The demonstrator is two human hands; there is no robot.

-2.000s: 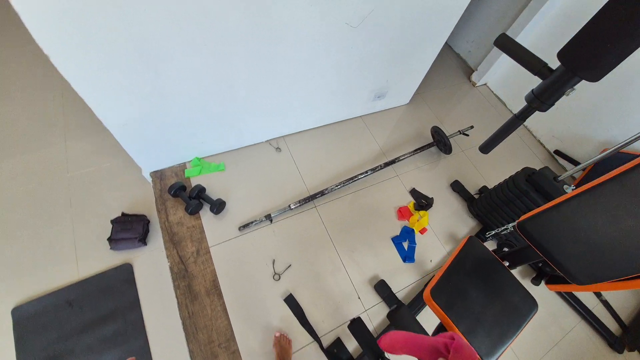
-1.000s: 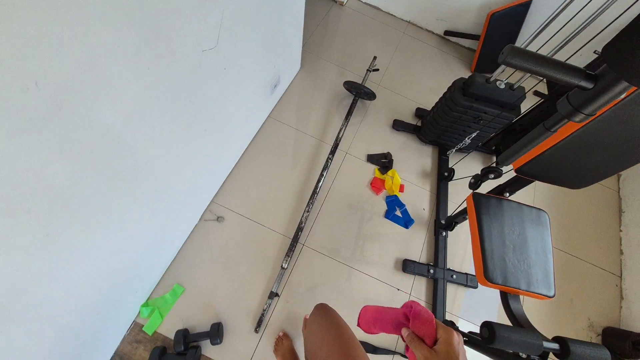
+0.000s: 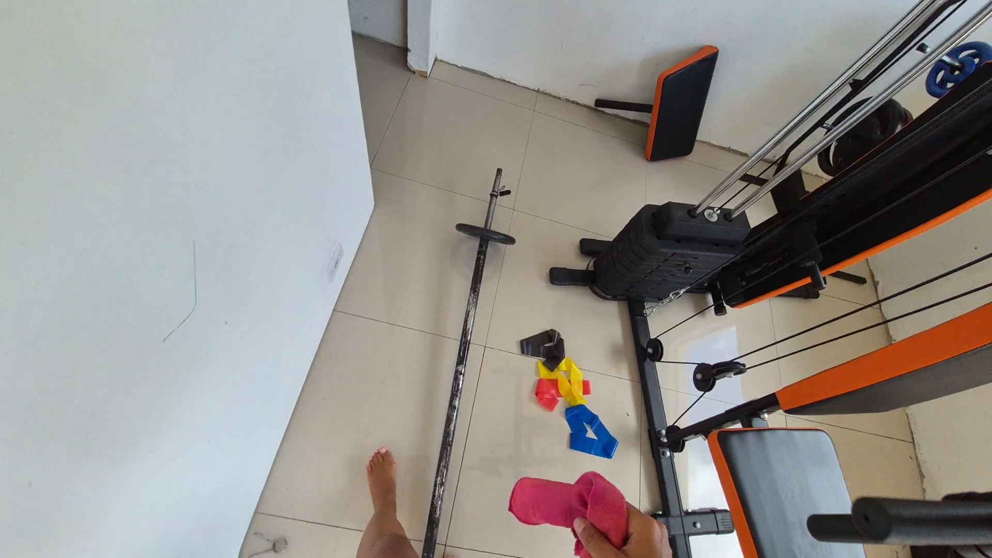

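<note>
My right hand (image 3: 632, 535) grips a pink cloth (image 3: 570, 500), bunched up, with one end hanging out to the left. Just beyond it on the floor lie a blue resistance band (image 3: 590, 434), a yellow band (image 3: 572, 381), a red band (image 3: 548, 393) and a black band (image 3: 545, 346). Left of the bands runs a long worn barbell bar (image 3: 459, 372) with one weight plate (image 3: 485, 234) and a collar near its far end. My left hand is out of view.
A multi-gym with its weight stack (image 3: 659, 252), black frame and padded seat (image 3: 783, 488) stands at the right. A white wall (image 3: 178, 232) fills the left. A padded board (image 3: 682, 105) leans at the far wall. My bare foot (image 3: 381, 469) and a spring collar (image 3: 269, 545) are low in view.
The view has swung toward the multi-gym and the far wall. The pink cloth stays in my right hand. The dumbbells and green band seen earlier are out of view.
</note>
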